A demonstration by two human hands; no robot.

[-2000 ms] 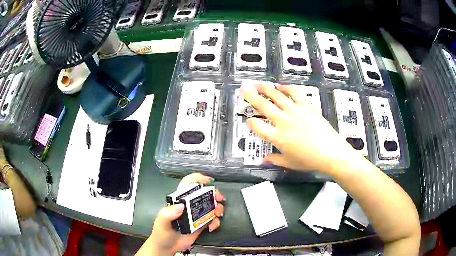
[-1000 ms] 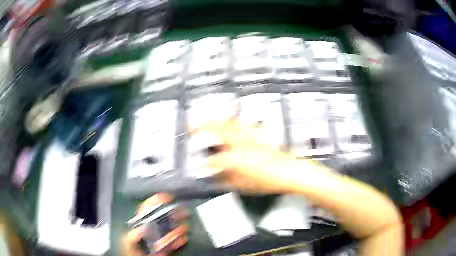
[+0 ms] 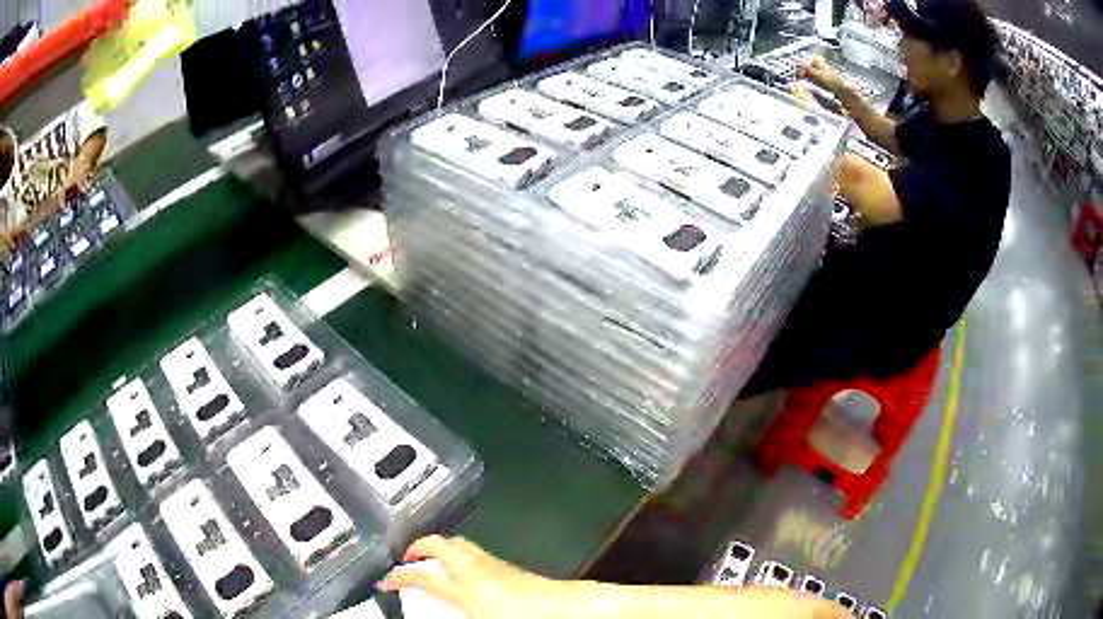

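The clear tray (image 3: 466,466) lies at the lower left, with white phone back pieces (image 3: 287,498) in its two rows of pockets. Each piece shows dark print and a dark oval. My right hand (image 3: 454,578) is at the bottom, beside the tray's near right corner. Its fingers are over a flat white piece (image 3: 423,605), cut off by the lower edge; whether they grip it I cannot tell. A fingertip (image 3: 15,597) shows at the lower left edge, apparently of my left hand. The rest of that hand is out of the picture.
A tall stack of clear trays (image 3: 544,327) stands right of the tray, with white pieces on top. A seated person in black (image 3: 901,254) is beyond it, on a red stool (image 3: 853,423). Computer screens (image 3: 327,85) stand behind. Another person's hands (image 3: 79,163) are at upper left.
The view has swung to the right, bringing in the tray stack and seated person. My right hand has left the pieces in the tray. My left hand with the batteries has mostly gone out of view.
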